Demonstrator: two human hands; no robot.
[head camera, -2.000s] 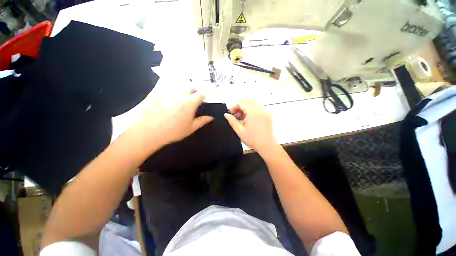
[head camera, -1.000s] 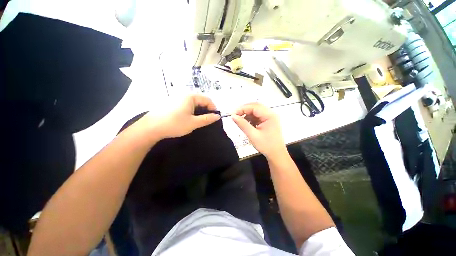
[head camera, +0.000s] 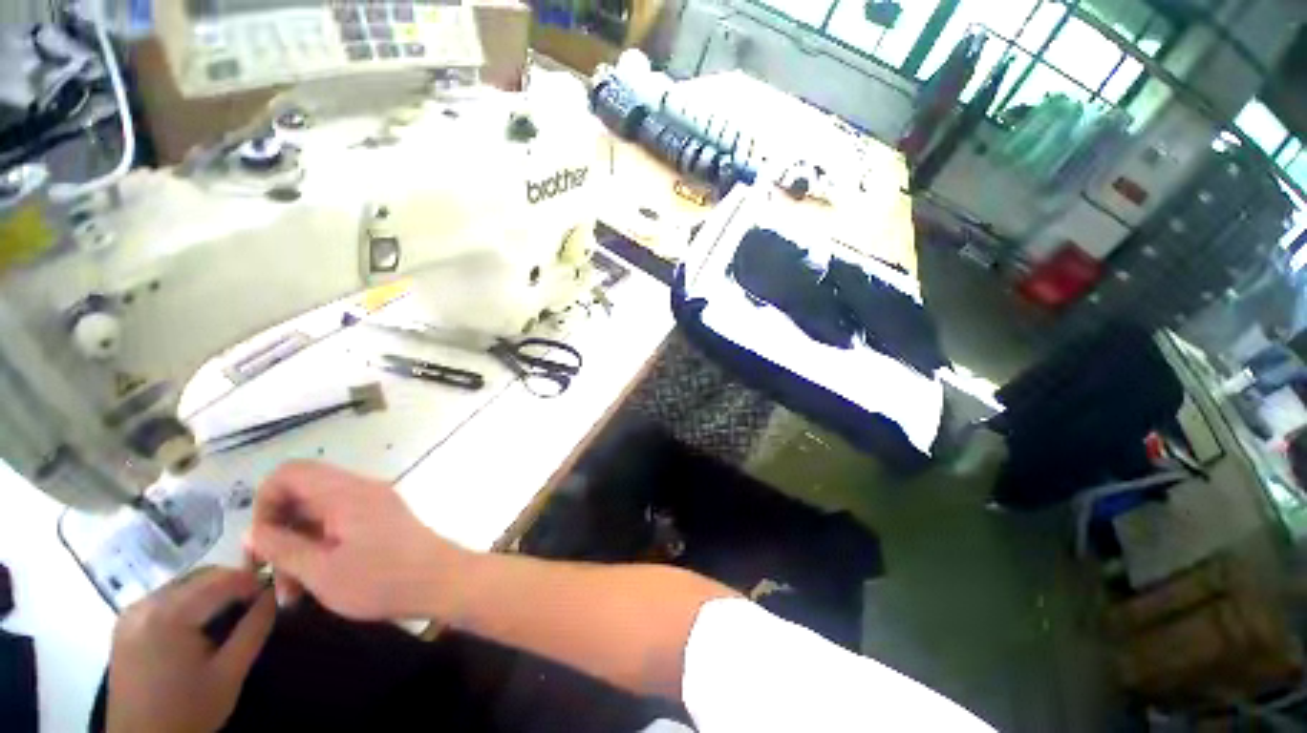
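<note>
My left hand and my right hand meet at the lower left, just in front of the needle area. Their fingertips pinch together at the edge of a black fabric piece. The small pinched spot is partly hidden by the fingers; whether it is a thread end or seam edge cannot be told. The fabric hangs over the table edge towards my lap.
Cream sewing machine stands behind my hands. Tweezers, snips and shears lie on its bed. Black and white pieces lie on the right. A red container is farther off.
The view has swung to the right, so the machine and hands appear farther left. Both hands stay close together at the fabric edge; their fingertips now meet.
</note>
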